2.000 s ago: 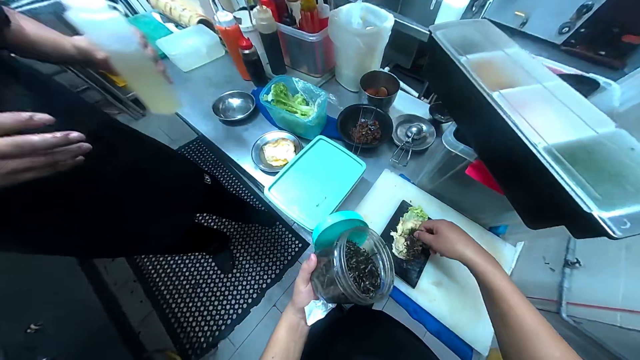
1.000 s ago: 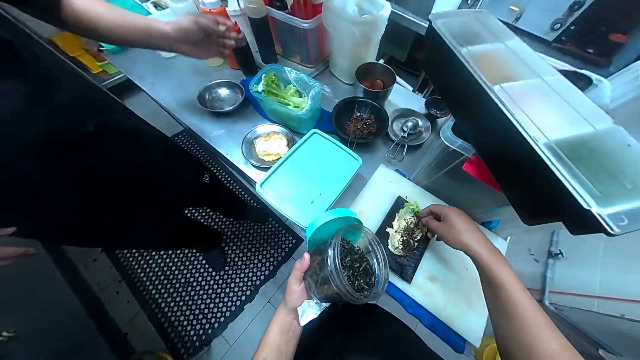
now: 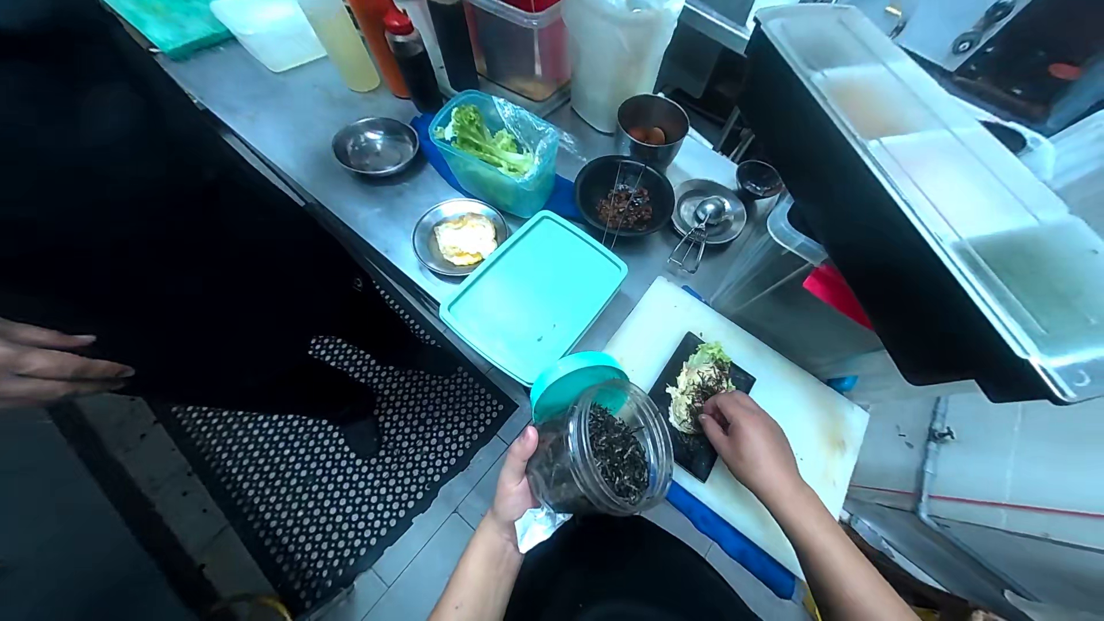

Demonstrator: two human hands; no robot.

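Observation:
My left hand [image 3: 516, 483] grips a clear plastic jar [image 3: 569, 466] of dark shredded seaweed, tilted toward the board, with a turquoise lid [image 3: 576, 379] beside its mouth. My right hand [image 3: 750, 435] has its fingertips pinched at the edge of a pale, creamy food mound [image 3: 687, 392] with green lettuce and dark shreds on it. Whether the fingers hold shreds cannot be told. Under the mound lies a dark rectangular sheet or plate [image 3: 662, 379], on a white cutting board [image 3: 802, 414]. A flat turquoise lid [image 3: 535, 293] rests on the counter, left of the board.
Beyond stand a lettuce tub [image 3: 500, 185], a metal plate with fried egg [image 3: 466, 240], a black bowl of brown bits [image 3: 625, 211], a metal pot [image 3: 652, 129] and several bottles [image 3: 414, 65]. A black container rack [image 3: 862, 216] overhangs at right. A person [image 3: 60, 366] stands at left.
The person at left has put down the bottle of pale liquid and drawn the arm back from the counter. My right hand has moved to the lower edge of the mound.

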